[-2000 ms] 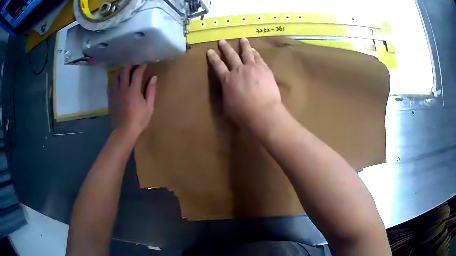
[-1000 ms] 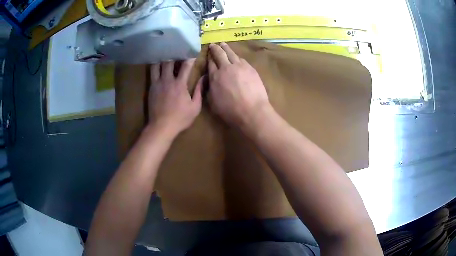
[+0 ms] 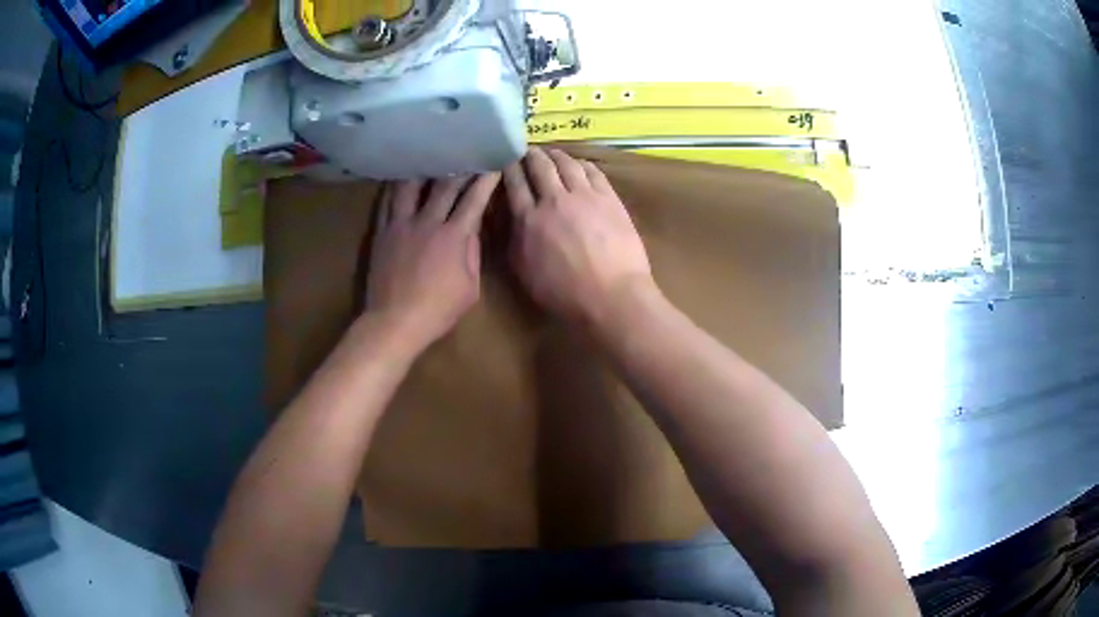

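The brown bag panel [image 3: 735, 277] lies flat on the table, its top edge along the yellow sewing template [image 3: 711, 125]. The white-grey sewing machine head [image 3: 416, 115] stands over the template and the panel's upper left part. My left hand [image 3: 424, 259] lies palm down on the panel, its fingertips close to the head's lower edge. My right hand [image 3: 576, 235] lies palm down beside it, fingers pointing at the template just right of the head. Both hands press on the panel without gripping it. The needle area cannot be made out.
A blue-framed control screen [image 3: 90, 27] is at the upper left, with a yellow-orange bar [image 3: 199, 54] beside it. The grey table [image 3: 157, 434] surrounds a bright white inset area [image 3: 175, 199]. Dark brown layered pieces [image 3: 1036, 560] are low at the right.
The panel and template have shifted left relative to the machine head. My left hand has moved right, in beside my right hand. The head appears further right and lower in view.
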